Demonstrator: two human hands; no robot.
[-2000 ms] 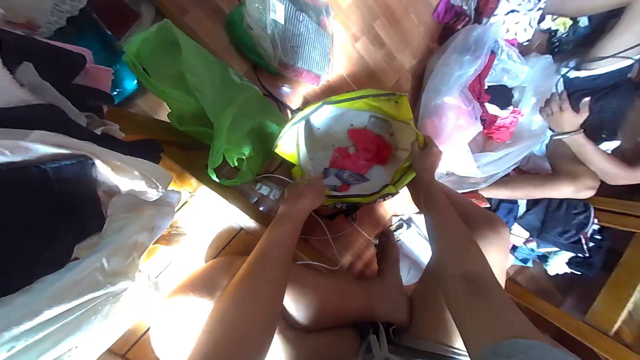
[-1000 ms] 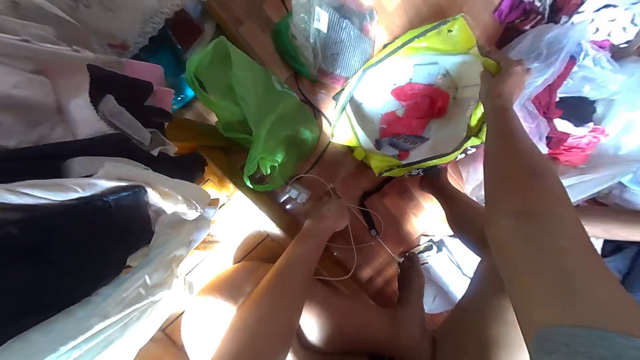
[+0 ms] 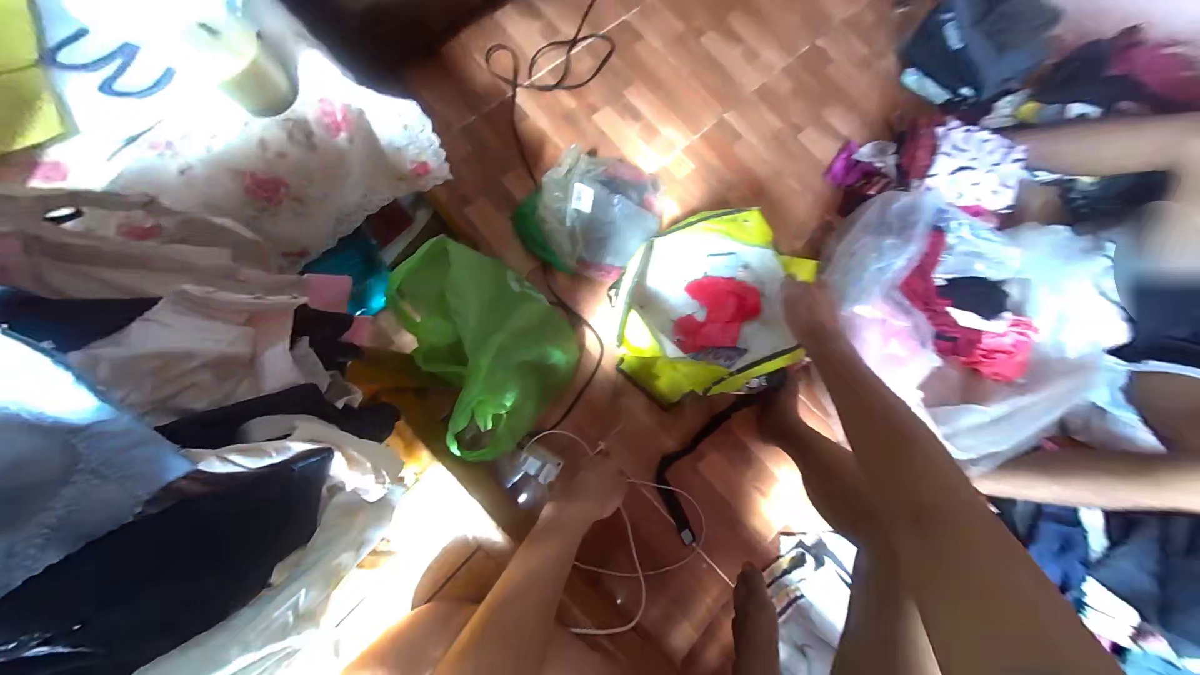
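My right hand (image 3: 808, 305) grips the right rim of a yellow-edged bag (image 3: 670, 375) with a white inside, which stands open on the floor. Red cloth (image 3: 720, 314) lies in it. Down and to the left, my left hand (image 3: 588, 483) is at a white cable (image 3: 640, 562), beside a white plug or adapter (image 3: 539, 464); its fingers are partly hidden, so its hold is unclear. A black cable (image 3: 680, 455) with a connector end runs from near the bag over the floor. Just above my left hand lies a green plastic bag (image 3: 487, 328).
A clear plastic bag with contents (image 3: 600, 211) lies behind the yellow-edged bag. Clothes (image 3: 206, 347) are piled at left beside a floral cloth (image 3: 272, 178). At right, another person's arm (image 3: 1078, 478) is near a translucent bag of clothes (image 3: 994, 422). A dark cord (image 3: 514, 112) crosses the tile floor.
My left hand has let go of the yellow-edged bag's rim and moved down to the white cable. My right hand remains on the rim. The view has shifted and shows more floor.
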